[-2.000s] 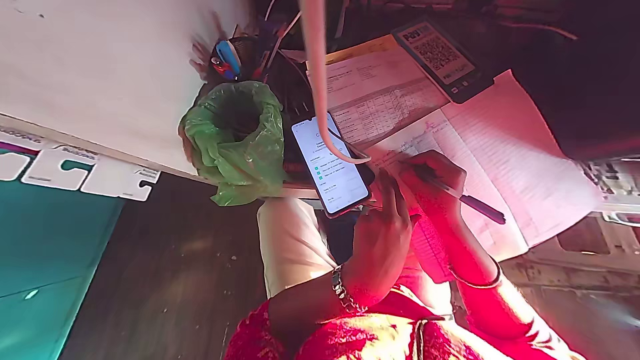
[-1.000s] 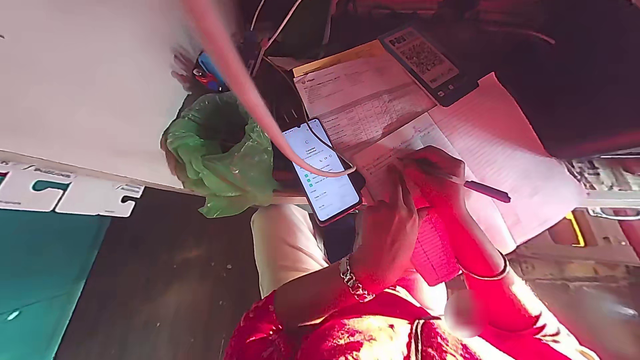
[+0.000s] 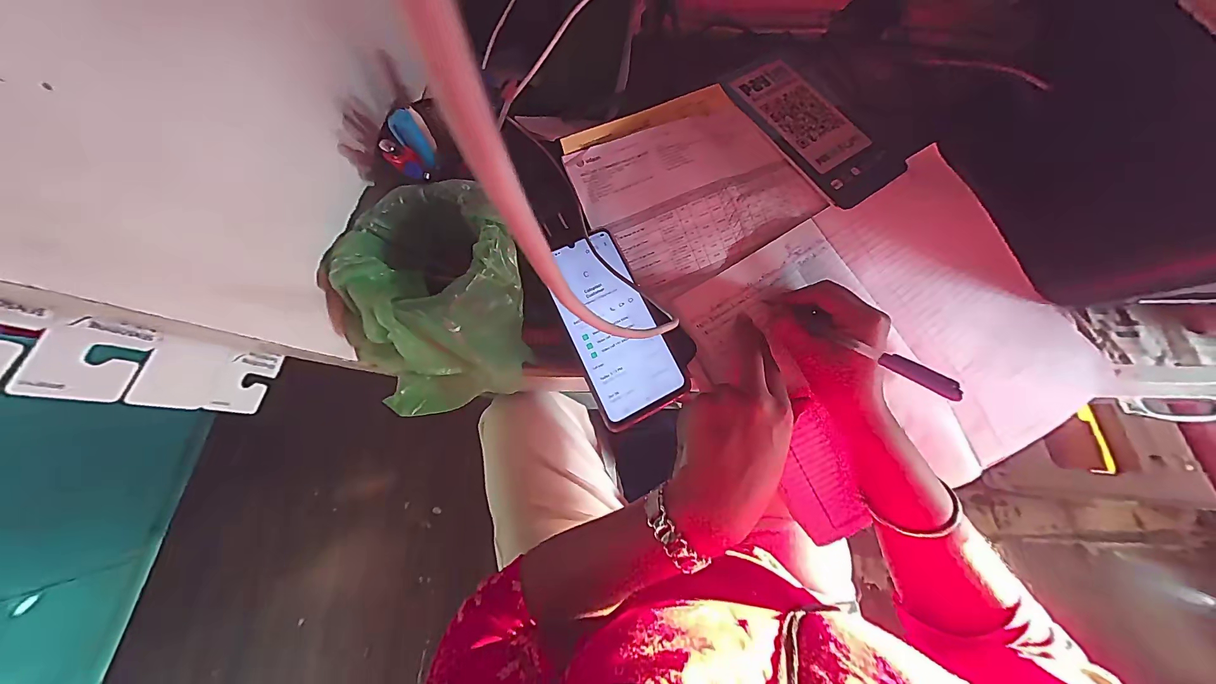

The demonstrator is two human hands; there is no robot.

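Observation:
An open ruled notebook [image 3: 988,275] with handwriting lies on the table. My right hand [image 3: 836,332] holds a dark pen [image 3: 920,376] over its left page, with the pen's rear end pointing right. Close beside it, my left hand [image 3: 736,427] rests its fingers on the lower part of that page; nothing shows in it. A smartphone [image 3: 622,332] with a lit screen lies left of my left hand, a cable looping across it. Printed sheets [image 3: 693,180] lie above the notebook.
A green plastic bag [image 3: 437,323] lines a round container at the left. Blue and red pens [image 3: 410,142] stand behind it. A payment QR-code stand [image 3: 807,128] lies at the papers' upper right. A thick pale cable [image 3: 484,142] hangs in front of the view.
My left hand's fingers have moved from beside the phone's lower edge up onto the page, nearer my right hand. The pen remains in my right hand.

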